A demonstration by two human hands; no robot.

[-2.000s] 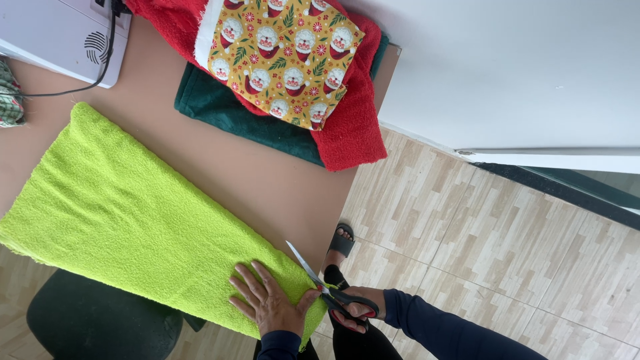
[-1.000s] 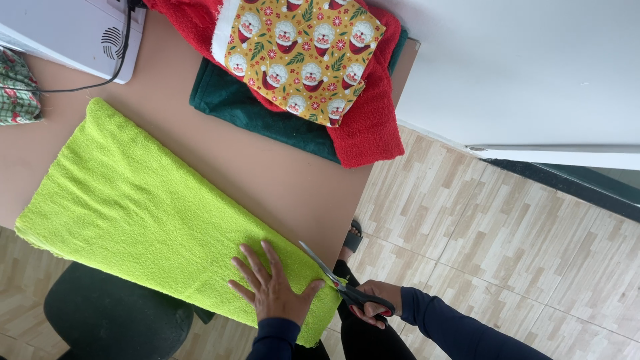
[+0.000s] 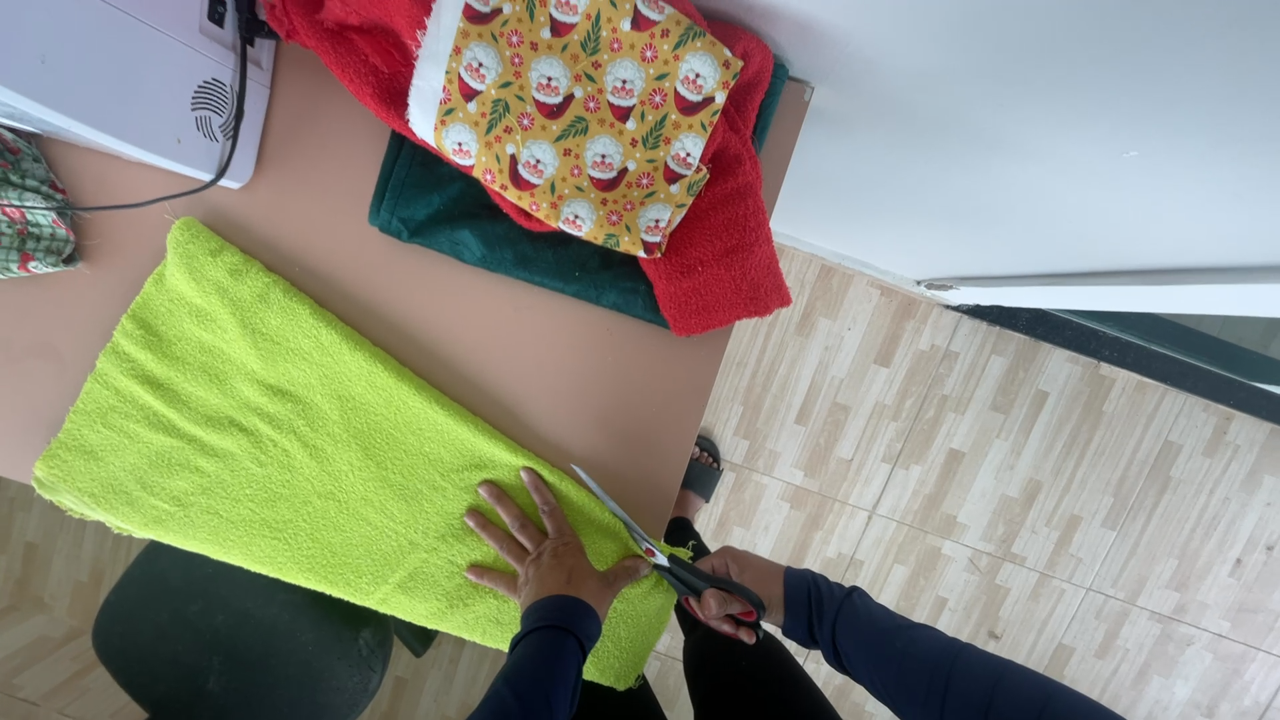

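A lime-green terry cloth (image 3: 330, 430) lies folded at the near side of the brown table (image 3: 600, 390), its right end by the table's corner. My left hand (image 3: 560, 565) rests palm down on it with the fingers spread. Black-handled scissors (image 3: 650, 550) with some red inside the loops are in my right hand (image 3: 735, 595), just right of my left thumb. Their blades point up and left along the cloth's upper edge. Whether the blades are closed is hard to tell. A small frayed bit of cloth shows beside the pivot.
Yellow Santa-print fabric (image 3: 590, 120) lies on red terry cloth (image 3: 715, 270) and dark green fabric (image 3: 520, 255). A white machine (image 3: 120, 90) with a black cable (image 3: 235, 130) stands at upper left, near checked fabric (image 3: 35, 215). A dark chair (image 3: 240, 640) is below the table, a white wall (image 3: 1000, 130) at right.
The scissors stay in my right hand at the cloth's edge, and my left hand stays spread on the cloth. Only small shifts of the hands and the view show.
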